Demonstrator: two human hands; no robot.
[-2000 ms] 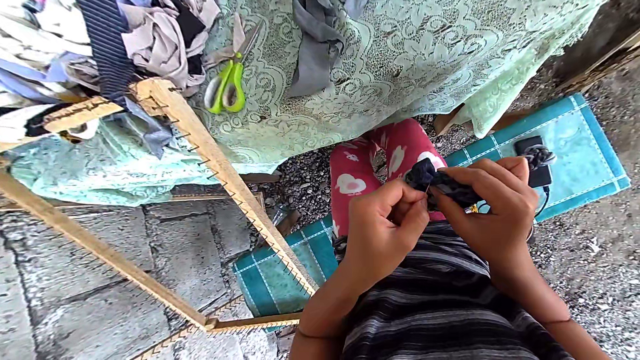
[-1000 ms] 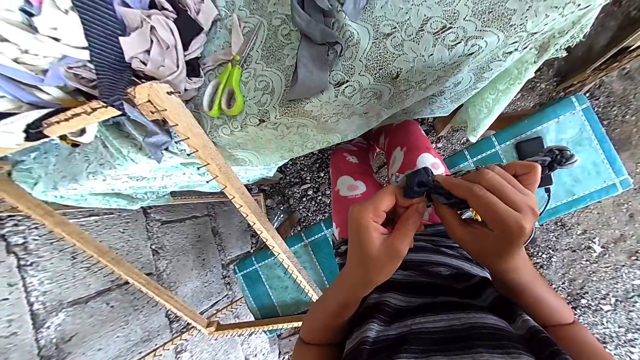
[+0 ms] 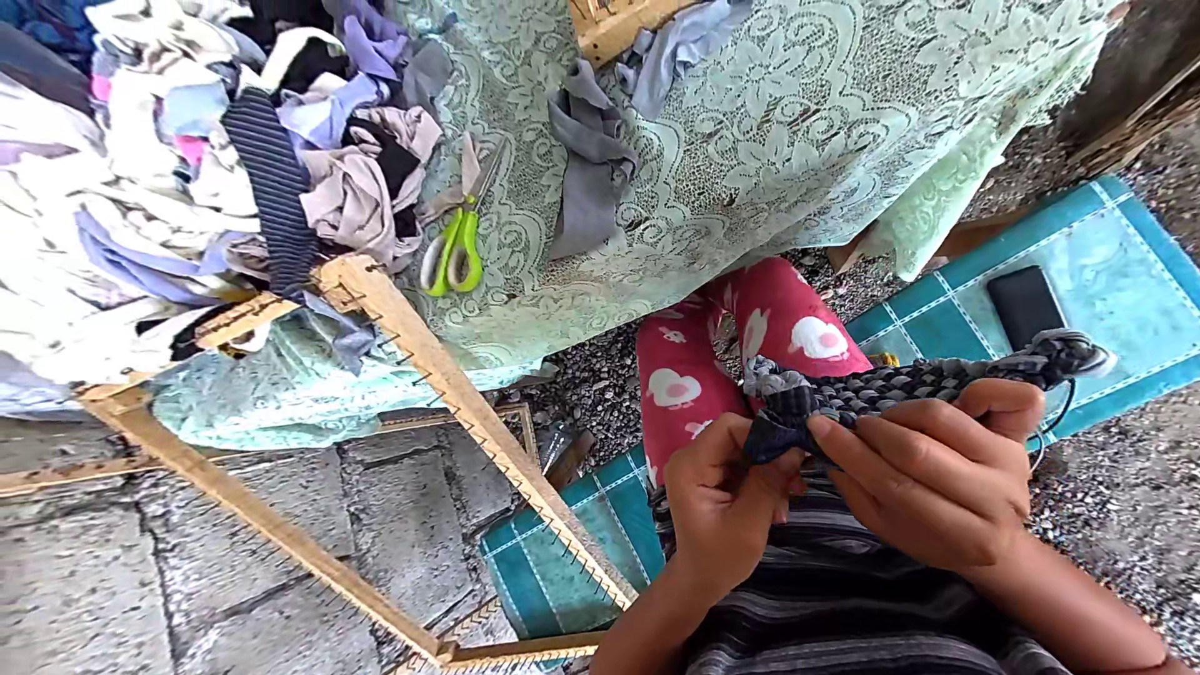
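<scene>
Both my hands hold a woven piece of grey and black fabric strips (image 3: pixel 905 386) above my lap. My left hand (image 3: pixel 727 497) pinches a dark fabric end (image 3: pixel 780 427) at the piece's left corner. Beside it, my right hand (image 3: pixel 937 469) grips the lower edge, its thumb against the dark fabric. The weave stretches to the right, ending in a knotted grey tip over the bench. Green-handled scissors (image 3: pixel 461 230) lie on the lace-covered table, next to a grey fabric strip (image 3: pixel 592 159).
A wooden frame studded with nails (image 3: pixel 469 403) leans at the table's edge. Fabric scraps (image 3: pixel 187 178) are heaped on the lace tablecloth (image 3: pixel 769 112). A black phone (image 3: pixel 1025 305) lies on the teal-covered bench (image 3: pixel 1116 253). Part of another wooden frame (image 3: pixel 623 28) shows at the top.
The woven piece has been turned and more of its flat side shows. The dark end remains pinched between my hands. The phone is less covered by the piece than before.
</scene>
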